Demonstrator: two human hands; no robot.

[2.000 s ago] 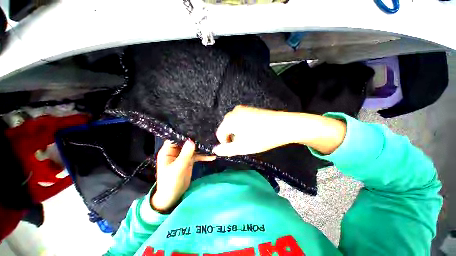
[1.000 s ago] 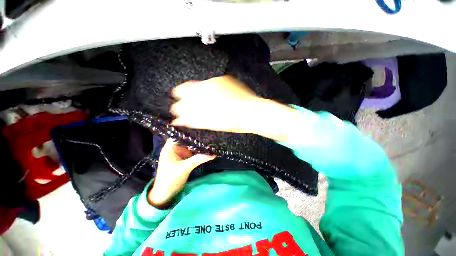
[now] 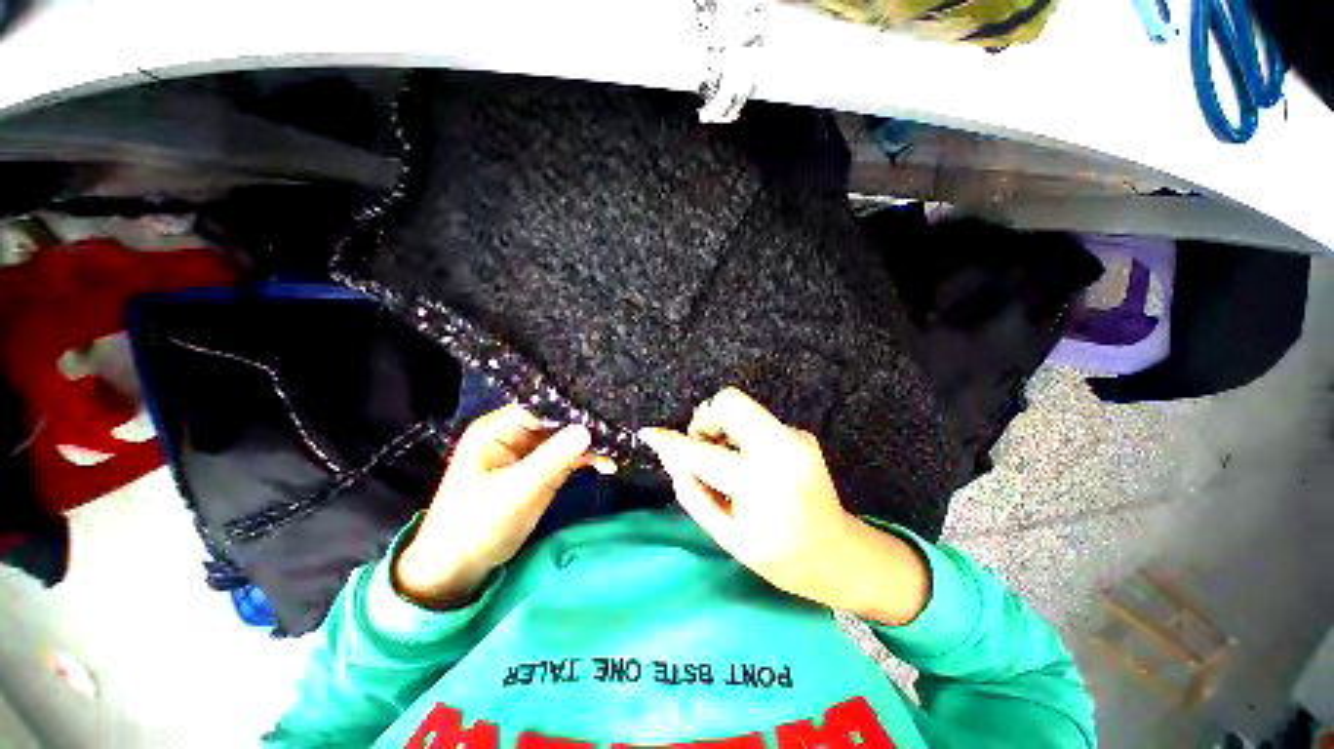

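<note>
The dark, nubbly garment point(image 3: 615, 220) fills the lap and reaches up to the table edge. A black braid trim flecked with white point(image 3: 465, 345) runs along its left and lower edge. My left hand point(image 3: 502, 498) pinches the trimmed edge between thumb and fingers. My right hand point(image 3: 761, 490) is close to its right, with thumb and fingertips at the same edge. No needle or thread can be made out at the fingertips.
White table point(image 3: 439, 32) across the top, with blue scissor handles point(image 3: 1236, 73), a yellow patterned bundle point(image 3: 951, 15) and a pale tie point(image 3: 727, 66). Black trimmed pieces point(image 3: 293, 468) in a blue-edged container at left, beside a red item point(image 3: 88, 373). Purple item point(image 3: 1119, 315) at right.
My right hand was over the garment's middle and has come back down to the trimmed edge by my left hand. The view has shifted, showing more of the blue handles.
</note>
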